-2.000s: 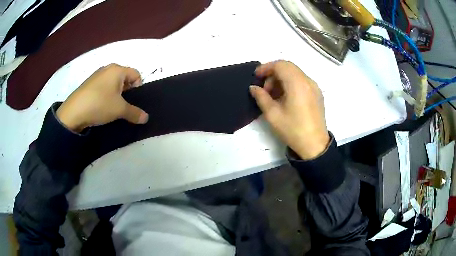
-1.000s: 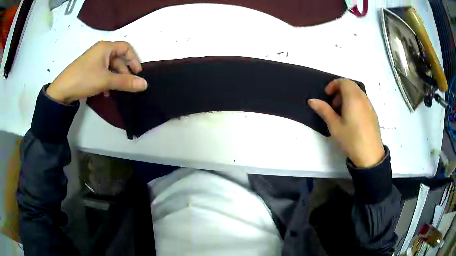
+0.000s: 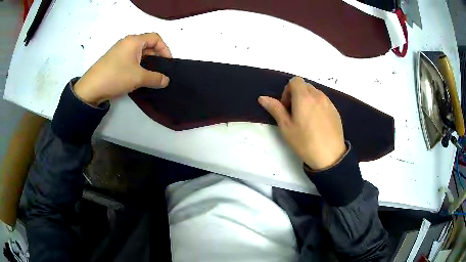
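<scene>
A black interlining piece lies along a maroon collar piece on the white table, with thin maroon edges showing around it. My left hand pinches the left end, thumb on top and fingers at the far edge. My right hand is over the middle-right part, thumb and fingertips near each other on the black surface; whether it pinches the cloth cannot be told. It hides part of the near edge.
A steam iron rests at the right table edge. Another maroon piece lies at the far side, with a red loop at its right end. A narrow dark strip lies far left. Papers stand below the table at right.
The black piece's left end now lies over the maroon end, leaving only a thin edge. My right hand has moved from the right end towards the middle. The view has turned.
</scene>
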